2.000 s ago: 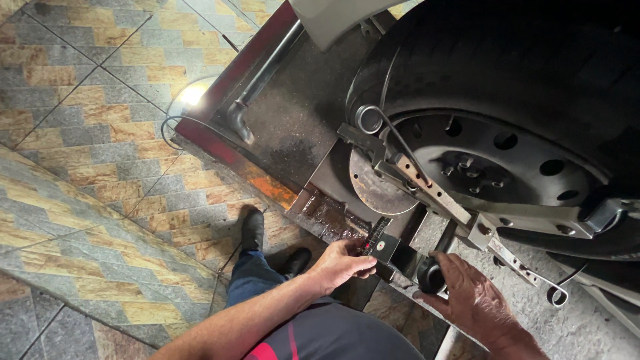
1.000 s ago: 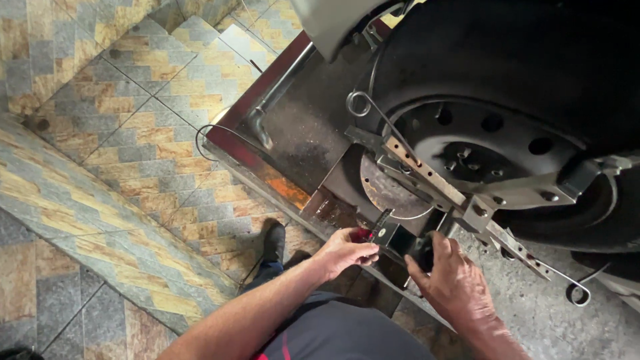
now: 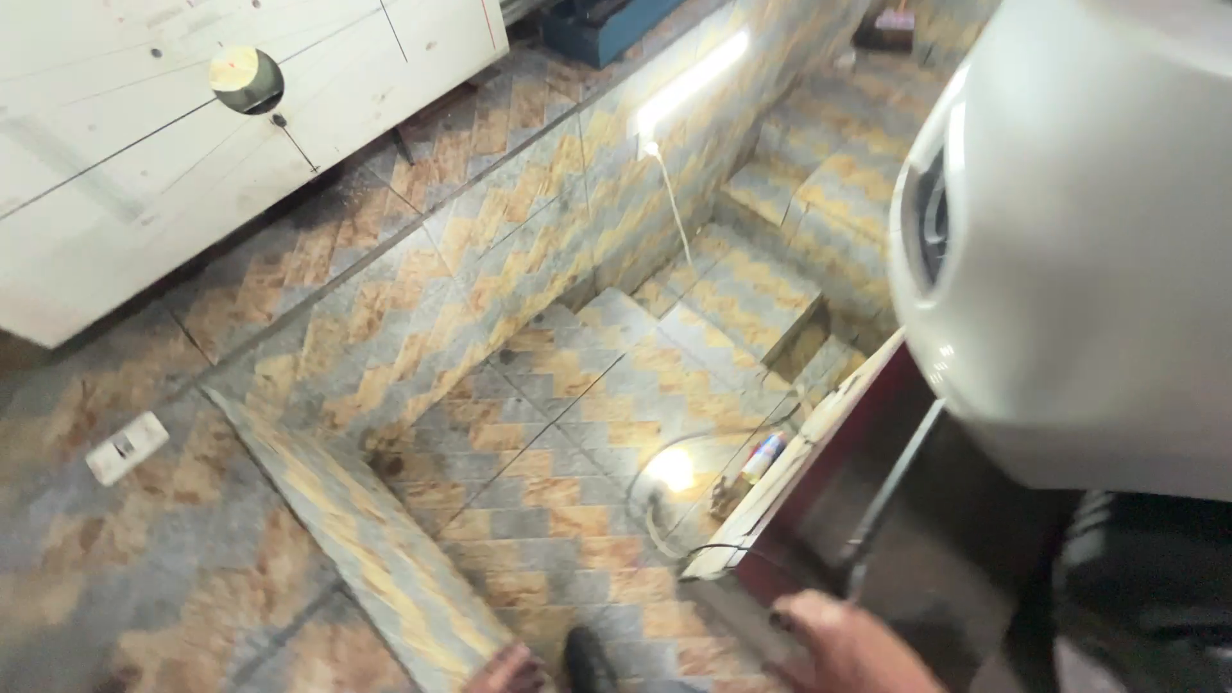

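Observation:
My right hand (image 3: 847,640) is at the lower right, blurred, by the edge of the dark metal ramp platform (image 3: 924,539); whether it grips anything cannot be told. Only the fingers of my left hand (image 3: 505,669) show at the bottom edge, over the tiled ledge, and their hold is unclear. A metal rod (image 3: 895,491) lies on the platform, up from my right hand. The white car's bumper (image 3: 1078,289) fills the right side, with part of a dark tire (image 3: 1145,587) below it. The wheel clamp is out of view.
Tiled steps (image 3: 751,289) lead down beside the platform. A glowing lamp (image 3: 671,467) and a spray can (image 3: 763,457) are on the lower floor, with a cable nearby. A lit tube (image 3: 693,82) is on the tiled wall. A white panel with a round hole (image 3: 385,58) stands upper left.
The view has swung far toward the steps and the car's front. My hands, earlier together at the black device beside the wheel clamp, are now apart at the bottom of the view.

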